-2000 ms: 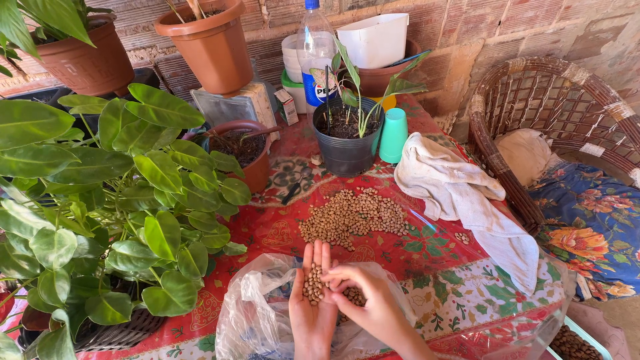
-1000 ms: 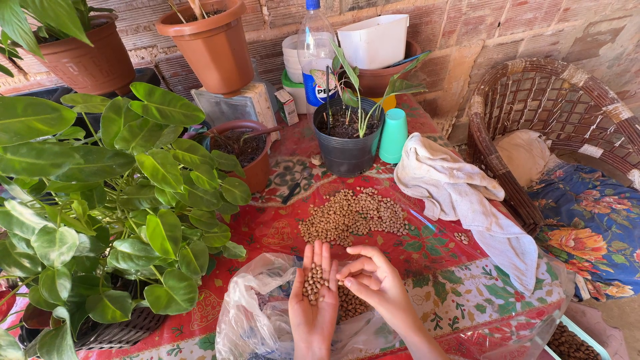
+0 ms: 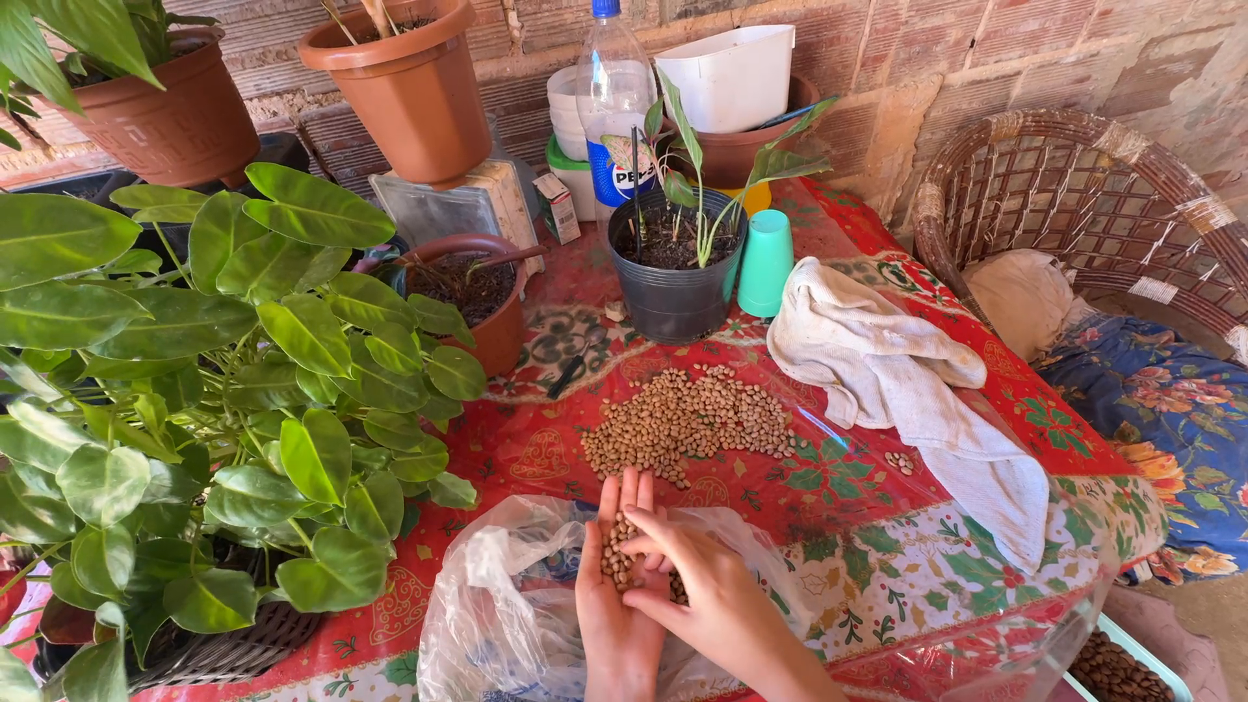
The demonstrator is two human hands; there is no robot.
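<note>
My left hand (image 3: 621, 595) is palm up, cupped around a small heap of light brown beans (image 3: 617, 554). Over that palm, my right hand (image 3: 697, 575) has its fingers bent down at the beans; whether a bean is between its fingertips is hidden. Beneath both hands lies a clear plastic bag (image 3: 497, 595), with more beans partly visible behind my right hand. A larger pile of beans (image 3: 687, 419) is spread on the red patterned tablecloth (image 3: 546, 453) just beyond my fingertips. A few beans (image 3: 899, 462) lie apart to the right.
A white cloth (image 3: 877, 361) lies at right, near a green plastic cup (image 3: 766, 263) and a black plant pot (image 3: 675, 292). A leafy plant (image 3: 224, 409) fills the left side. A wicker chair (image 3: 1082, 146) stands at right; a tray of darker beans (image 3: 1116, 673) is at lower right.
My right hand, drawn slightly away from the left palm one second ago, is over the palm again with its fingers at the beans. My left hand stays cupped in the same place.
</note>
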